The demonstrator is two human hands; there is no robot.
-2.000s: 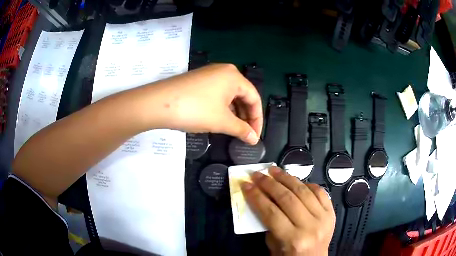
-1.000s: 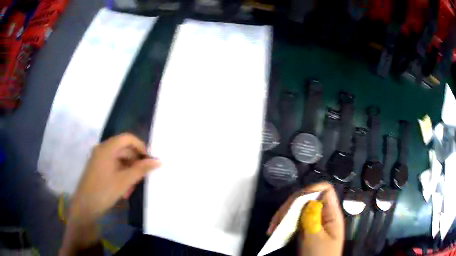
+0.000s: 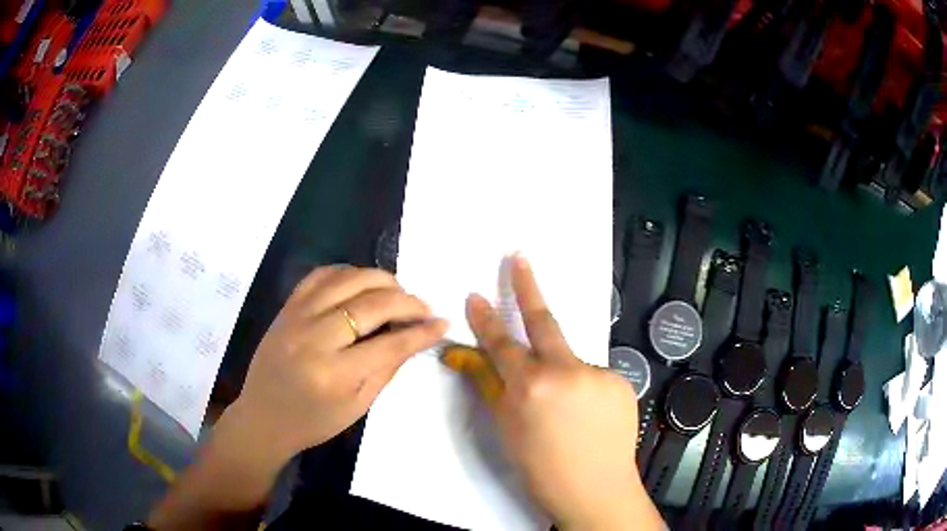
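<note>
A long white label sheet (image 3: 509,166) lies in front of me with faint text clusters. My left hand (image 3: 337,358) is at its left edge, thumb and fingertips pinched together; whether they hold a label or the sheet is too small to tell. My right hand (image 3: 550,389) lies over the sheet with two fingers stretched out and a yellow finger cot (image 3: 474,371) on one finger. The two hands nearly touch. Right of the sheet, a smartwatch (image 3: 675,330) shows a grey face with text. Another smartwatch (image 3: 690,402) has a bare glossy black face.
A second label sheet (image 3: 208,207) lies at the left edge of the green mat. Several more watches lie in rows at the right. A clear container (image 3: 931,311) and white scraps (image 3: 901,399) are at the far right. Red trays (image 3: 78,99) stand at the upper left.
The view has shifted left. My right hand has moved from the watches onto the sheet, and the white folded wipe it held no longer shows. My left hand has moved from over a watch to the sheet.
</note>
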